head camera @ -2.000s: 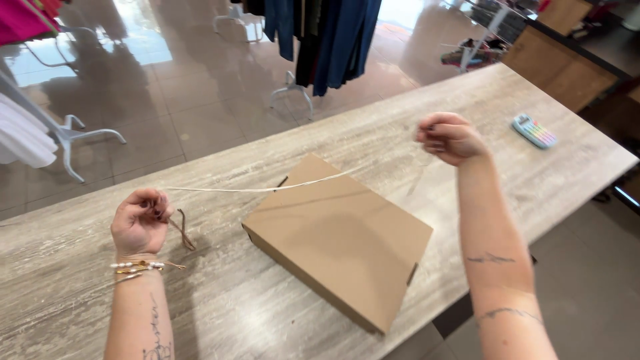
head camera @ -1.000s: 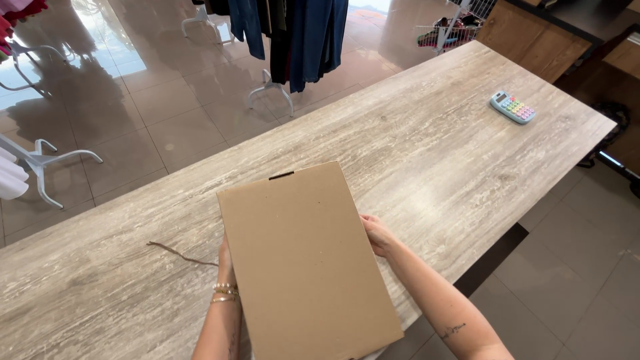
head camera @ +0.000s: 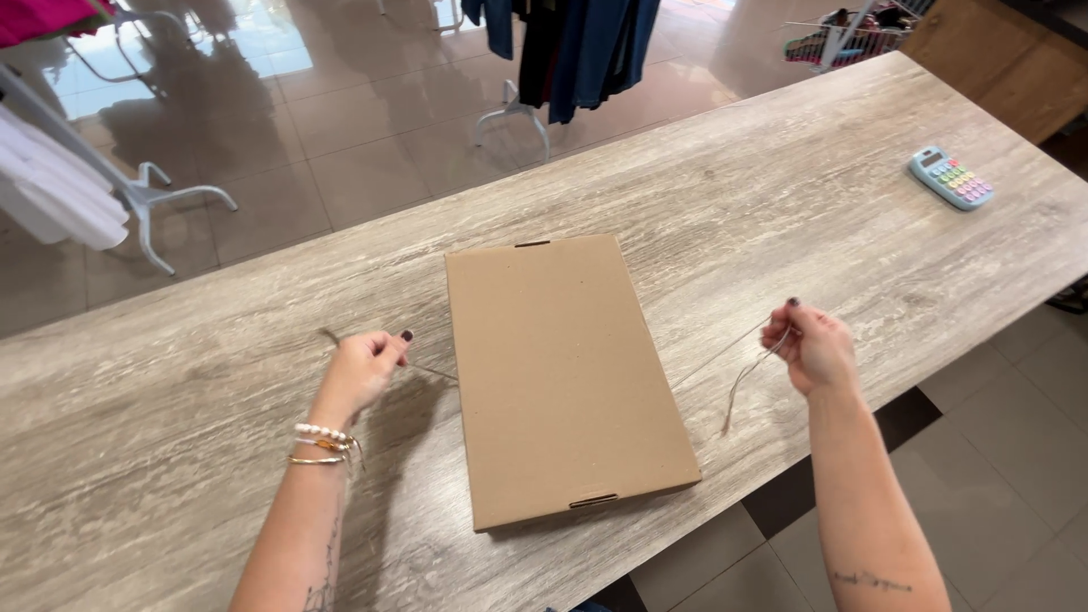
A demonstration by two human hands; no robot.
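A flat brown cardboard box [head camera: 569, 374] lies closed on the wood-look counter, its slots at the far and near ends. Thin twine [head camera: 432, 371] runs from each side of the box to my hands; the stretch between is hidden, apparently beneath the box. Left of the box, my left hand [head camera: 364, 367] pinches one part of the twine, with a short end sticking out behind the fingers. My right hand [head camera: 812, 344], raised to the right of the box, grips the other part between thumb and fingers, and a loose length dangles below it.
A light blue calculator [head camera: 950, 178] with coloured keys rests at the right of the counter [head camera: 765, 195]. Beyond the far edge hang dark garments [head camera: 586, 51] on a rack with white legs. White garments [head camera: 51, 170] hang at the left, and a wire basket [head camera: 850, 42] stands at the back right.
Two seconds ago the twine was stretched above the box. One second ago both hands held the box's sides; now they are off it, apart, with twine in each. The box has turned.
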